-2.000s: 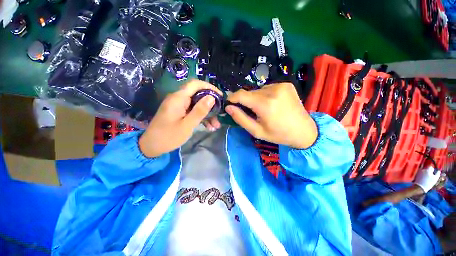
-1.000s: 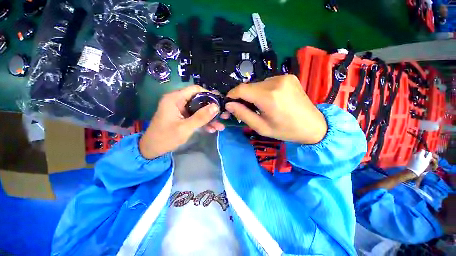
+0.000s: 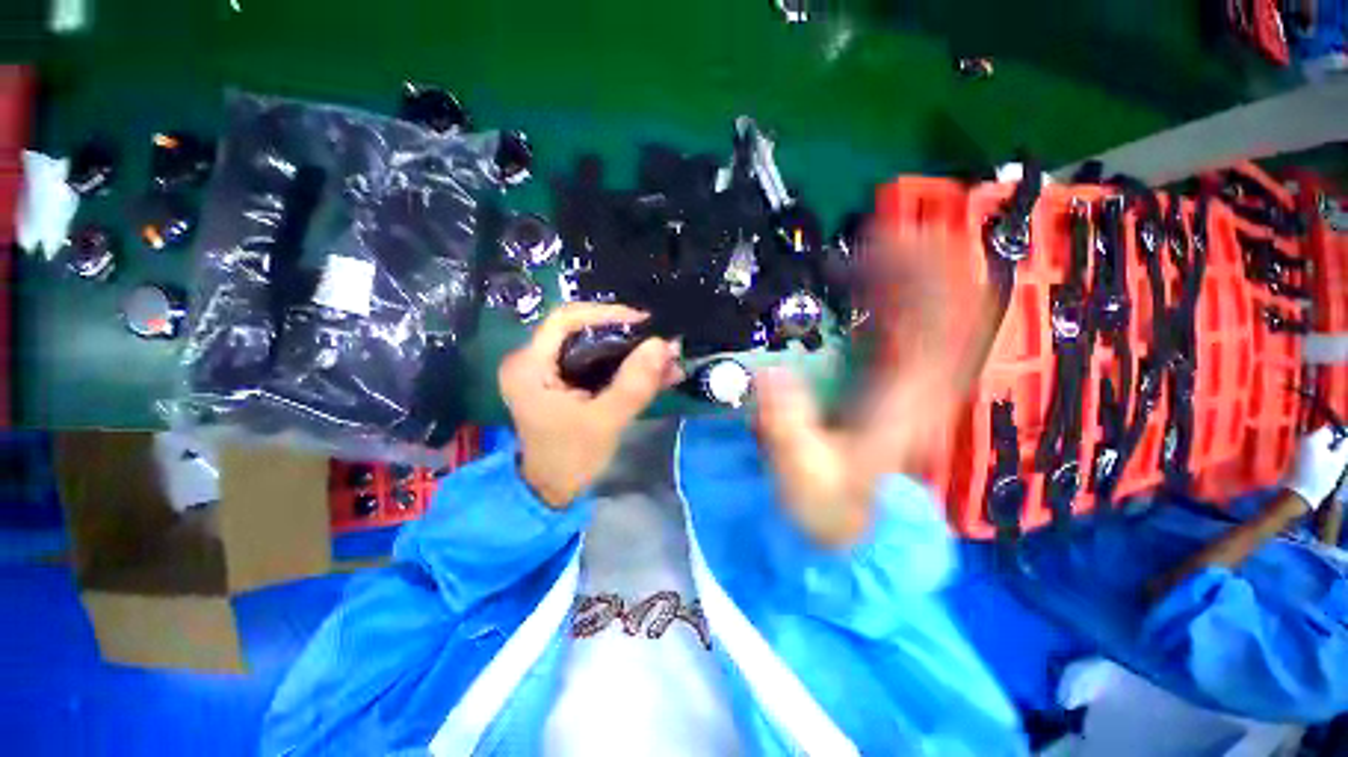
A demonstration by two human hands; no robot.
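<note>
My left hand [image 3: 569, 399] is bare and shut on a dark round watch head [image 3: 596, 352], held near the bench's front edge; the fingers hide part of it. My right hand [image 3: 872, 407] is blurred and raised to the right; whether it holds anything cannot be told. A pale-faced watch head [image 3: 726, 383] lies between my hands. Behind it is a dark heap of watch straps [image 3: 651, 244], with another watch head [image 3: 797, 315] at its right side.
A clear strap bag [image 3: 343, 281] lies left of centre, with loose watch heads around it. Red trays [image 3: 946, 222] with strapped watches stand at the right. An open cardboard box [image 3: 277, 518] is below the bench edge at left. A person's white-gloved hand [image 3: 1316, 470] is far right.
My right hand has moved away from my left hand, to the right. My left hand still holds the watch head, now tilted. The camera view has shifted, showing more of the bench at left.
</note>
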